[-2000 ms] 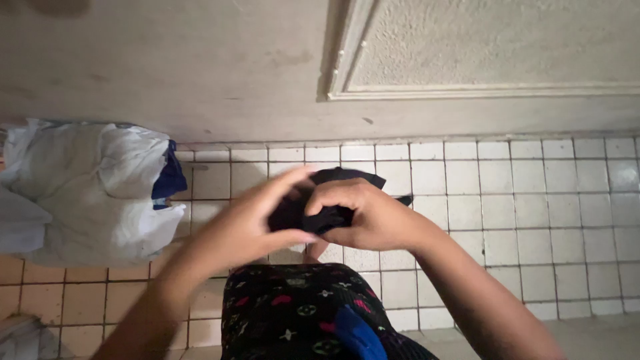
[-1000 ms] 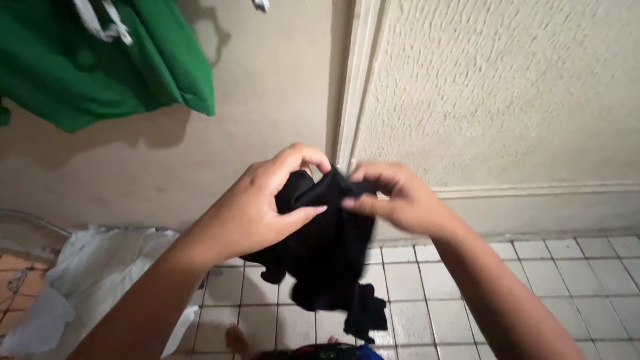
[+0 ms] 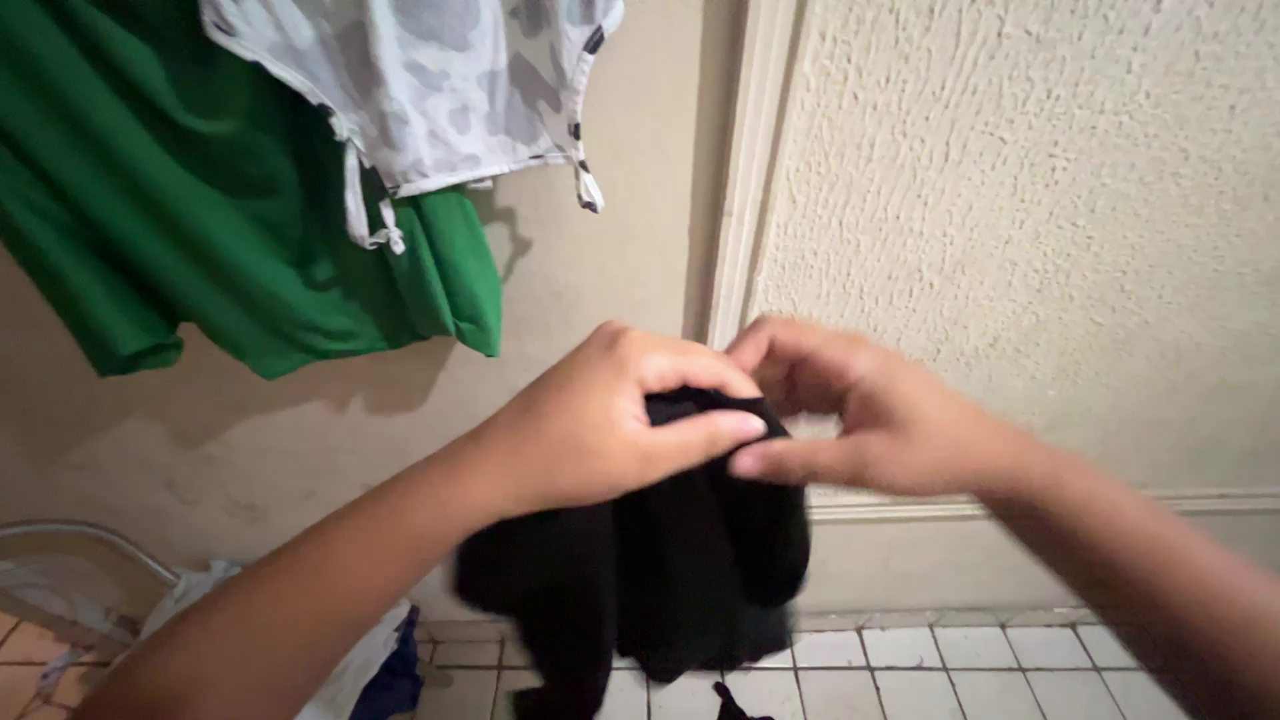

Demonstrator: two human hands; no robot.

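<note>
A black cloth garment hangs down in folds from my left hand, whose thumb and fingers pinch its upper edge. My right hand is at the same edge, thumb against the cloth and fingers curled behind; whether it grips the fabric cannot be told. Up and to the left hang a green garment and, in front of it, a white garment with grey patches and tied straps.
A beige wall with a moulded trim and a textured panel stands ahead. White floor tiles run below. White plastic-like material, dark blue cloth and a curved rim are at lower left.
The black garment was bunched between both hands two seconds ago and now hangs lengthwise. The view has tilted up, bringing the green and white garments into sight.
</note>
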